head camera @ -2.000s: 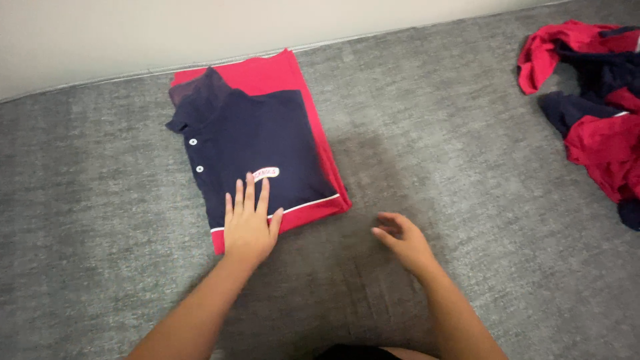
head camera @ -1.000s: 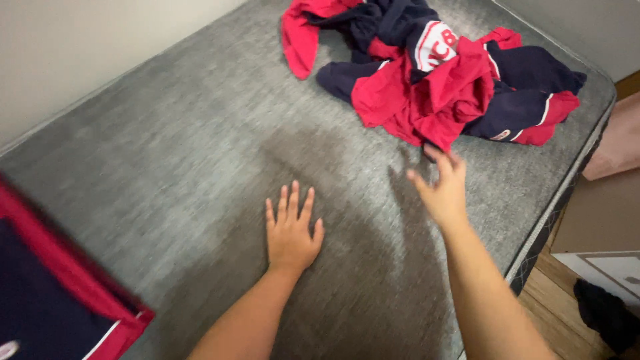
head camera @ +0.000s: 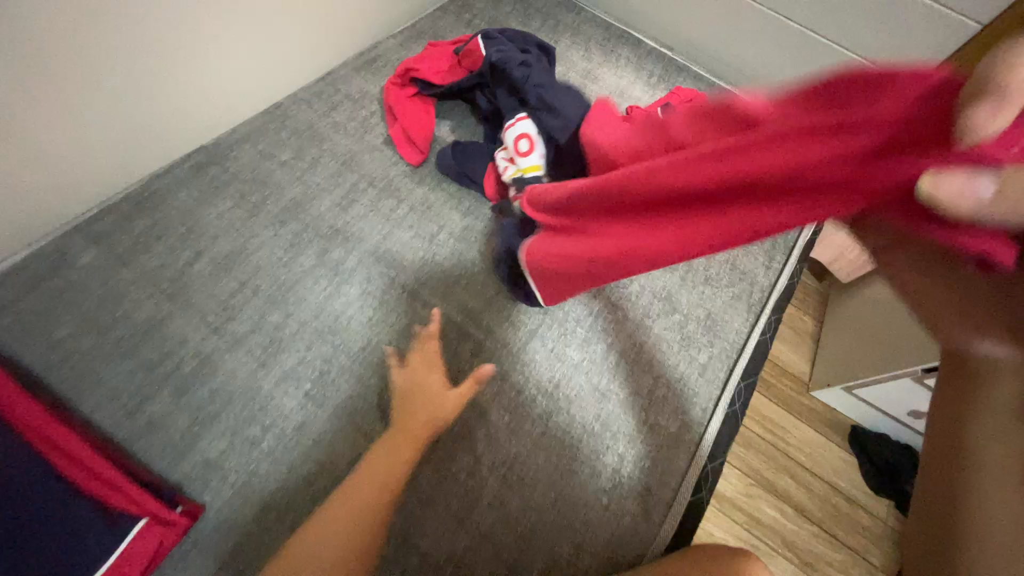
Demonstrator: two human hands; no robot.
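Note:
My right hand point(head camera: 972, 176), at the upper right and close to the camera, pinches a red part of a red and navy garment point(head camera: 688, 192). The cloth stretches from the fingers down to the crumpled navy and red clothes point(head camera: 520, 80) on the gray mattress. Where one garment in the heap ends and another begins, I cannot tell. My left hand point(head camera: 428, 384) is over the middle of the mattress, fingers spread, holding nothing. At the lower left lies a folded navy and red shirt point(head camera: 64, 480), partly out of view.
The gray mattress point(head camera: 240, 320) meets a pale wall point(head camera: 160, 96) along its left side. Its dark-trimmed edge point(head camera: 720, 432) runs down the right. Beyond it are a wooden floor point(head camera: 768, 472), a white and brown box-like piece point(head camera: 872, 360) and a black cloth item point(head camera: 884, 464).
My right hand has taken hold of red cloth from the heap and lifted it up to the right. Two seconds ago my left hand was on the folded shirt. The view has swung right.

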